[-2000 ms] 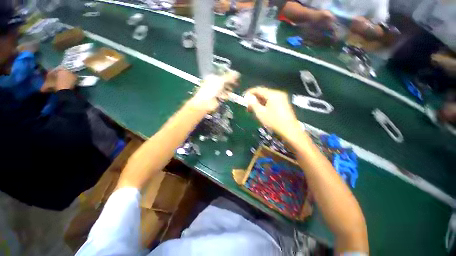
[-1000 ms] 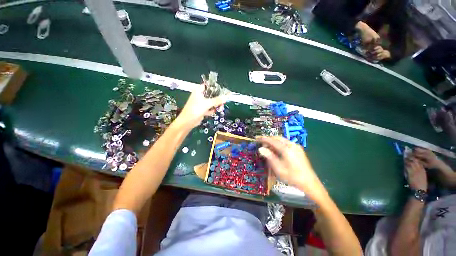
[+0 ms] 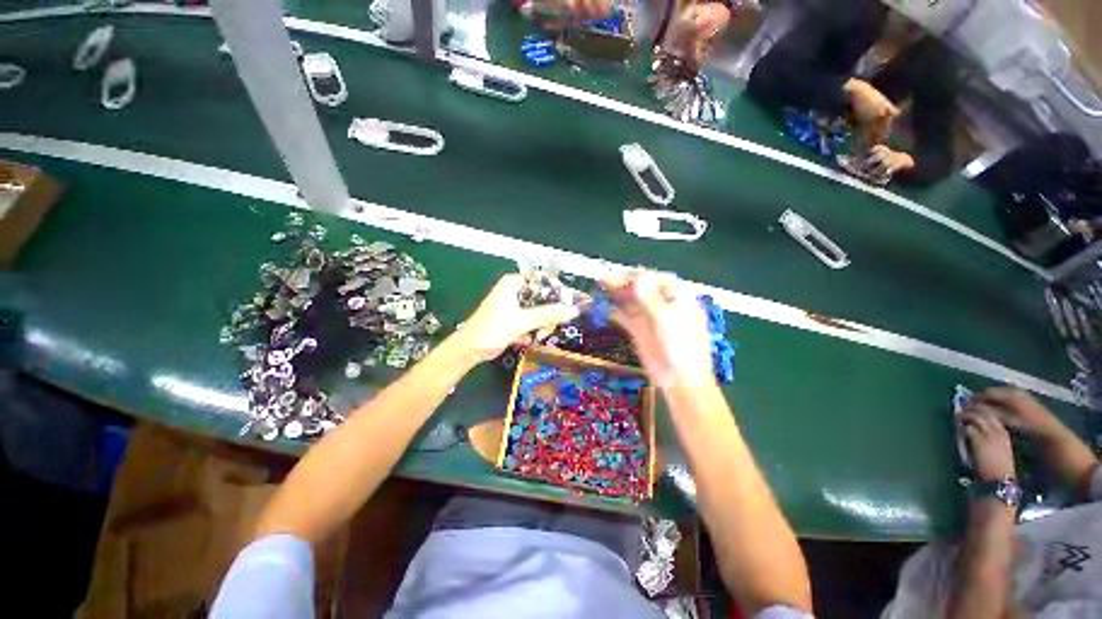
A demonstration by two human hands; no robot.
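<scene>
My left hand (image 3: 514,317) holds a bunch of small silvery-green subassemblies (image 3: 540,288) above the back edge of the parts box. My right hand (image 3: 659,317) is blurred, just right of it; a small blue piece (image 3: 601,310) shows at its fingertips, between the hands. The parts box (image 3: 654,450), shallow with yellow-tan edges, holds small red-and-blue components (image 3: 574,441). Blue cylinders (image 3: 720,339) are heaped right of my right hand, partly hidden by it. A loose subassembly pile (image 3: 384,284) of grey-green and silvery pieces lies left of the box, with small round parts (image 3: 280,375) at its front.
White housings (image 3: 665,225) lie on the green line behind a pale rail (image 3: 471,252). A grey post (image 3: 280,109) rises at upper left. A brown carton (image 3: 27,212) is at far left. Other people's hands (image 3: 989,429) work at right and across the line.
My right hand has moved from the box's right edge up and back towards my left hand. My left hand has come slightly lower in view. Two seconds ago the view faced further left.
</scene>
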